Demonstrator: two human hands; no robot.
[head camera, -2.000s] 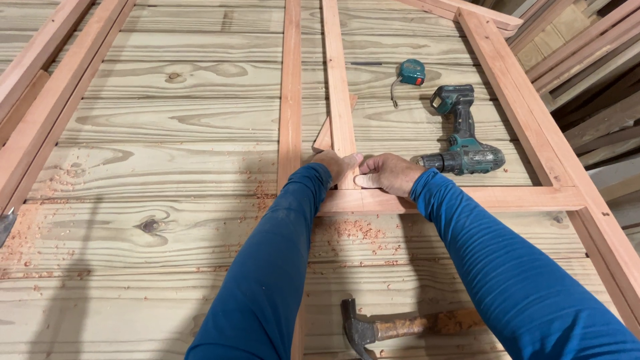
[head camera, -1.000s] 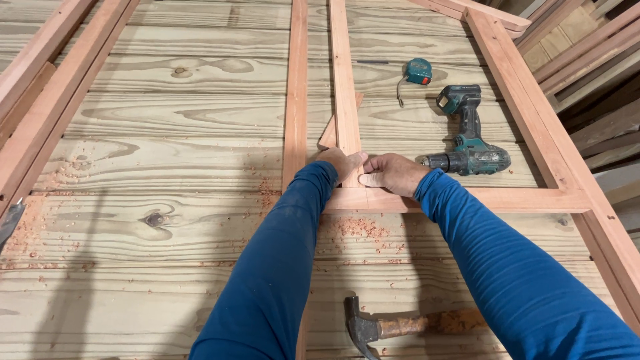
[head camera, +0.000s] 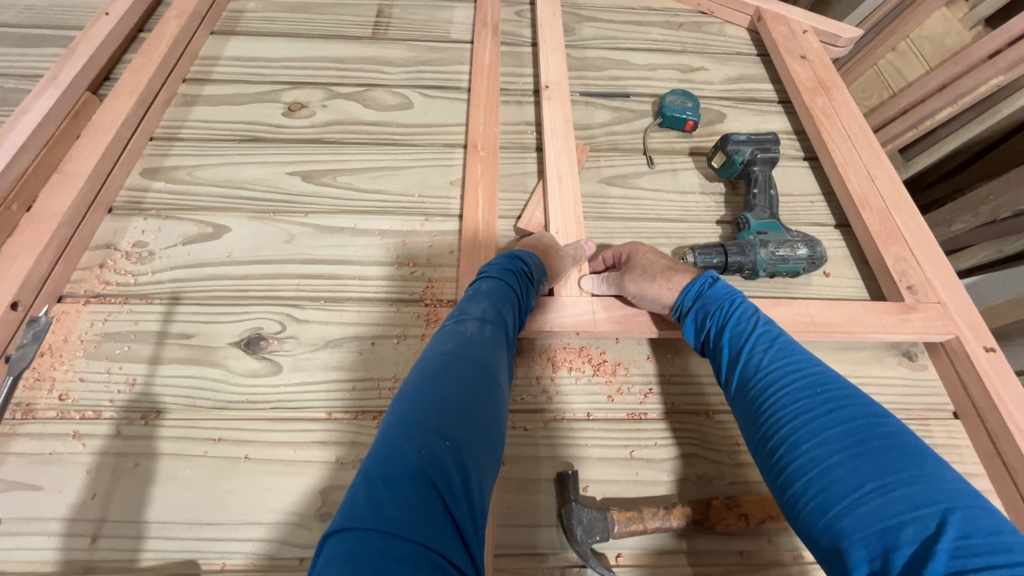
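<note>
My left hand (head camera: 562, 254) grips the near end of a long reddish wooden batten (head camera: 565, 152), its thumb lying over the top. On the other side of that end, the fingertips of my right hand (head camera: 640, 276) press against the batten's edge. The batten's end meets a wooden crosspiece (head camera: 816, 318) at about a right angle, and a pencil-like line crosses the crosspiece there. Beneath the batten, a small wood offcut (head camera: 534, 211) pokes out on both sides. Another long batten (head camera: 481, 144) runs alongside on the left.
Right of my hands lie a cordless drill (head camera: 764, 216) and a tape measure (head camera: 678, 110). A claw hammer (head camera: 648, 520) lies near me, partly under my right sleeve. A spade drill bit (head camera: 26, 352) is at far left. Wood shavings (head camera: 580, 362) are scattered on the planks; frame timbers (head camera: 864, 160) stand right.
</note>
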